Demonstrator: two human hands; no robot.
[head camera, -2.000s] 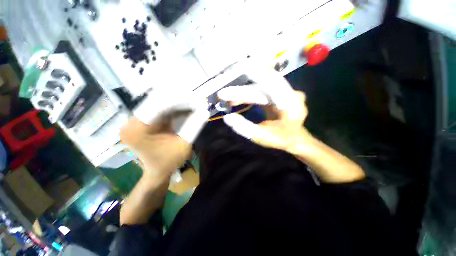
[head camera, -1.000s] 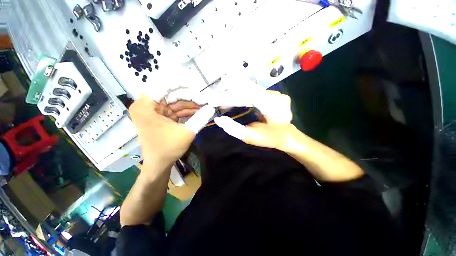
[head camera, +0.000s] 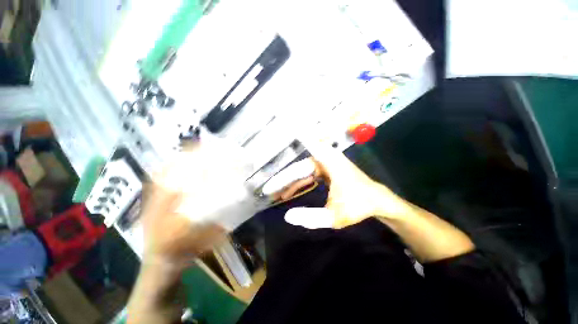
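Note:
My left hand (head camera: 184, 202) is strongly blurred over the front left of the machine bed; whether its fingers hold anything cannot be told. My right hand (head camera: 342, 190) is at the bed's front edge, with white finger cots, thumb and fingers apart; no held part shows between them. Small black parts (head camera: 189, 134) lie just beyond my left hand, partly hidden by it. Glossy dark shells (head camera: 147, 101) lie loose behind them. The left fixture (head camera: 113, 195) holds a row of several dark shells.
A second fixture's black lettered edge (head camera: 248, 85) and long green clamp bar (head camera: 174, 39) are at the back. A red emergency stop (head camera: 362, 133) and blue-gripped tools (head camera: 376, 47) are at the right front. A red stool (head camera: 70, 233) stands on the floor at left.
The view has shifted, showing more of the back fixture. My left hand has moved away from my right hand, towards the black parts. My right thumb and fingers have spread apart.

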